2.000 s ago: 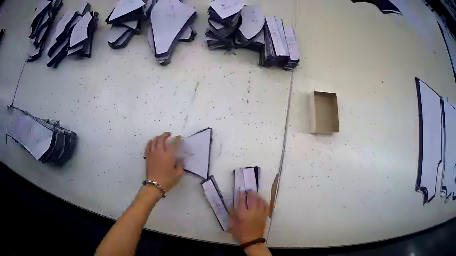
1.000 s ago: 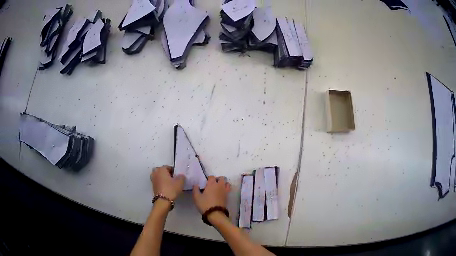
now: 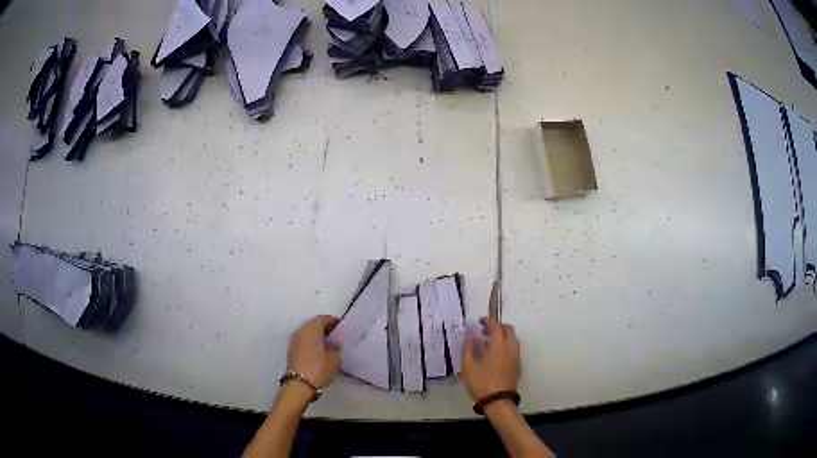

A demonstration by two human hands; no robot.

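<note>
A triangular stack (image 3: pixel 369 335) with a pale lilac top and dark edges lies in front of me. Directly right of it, several narrow strip pieces (image 3: pixel 434 326) stand side by side. My left hand (image 3: pixel 315 351) is at the left edge of the triangular stack, with its fingertips touching it. My right hand (image 3: pixel 492 358) is at the right edge of the strips, its fingers against or just beside them. Whether either hand grips its stack is hard to tell.
An open cardboard box (image 3: pixel 567 159) stands right of centre. A fanned stack (image 3: pixel 76 286) lies at the left. Curved panel stacks (image 3: pixel 262 54) and more strips (image 3: pixel 466 45) line the far side. Long panels (image 3: pixel 772 183) lie at the right.
The triangular stack has turned and now lies beside the strips. My right hand has moved from the triangle to the strips' right side. The strips are closer together and the view has shifted.
</note>
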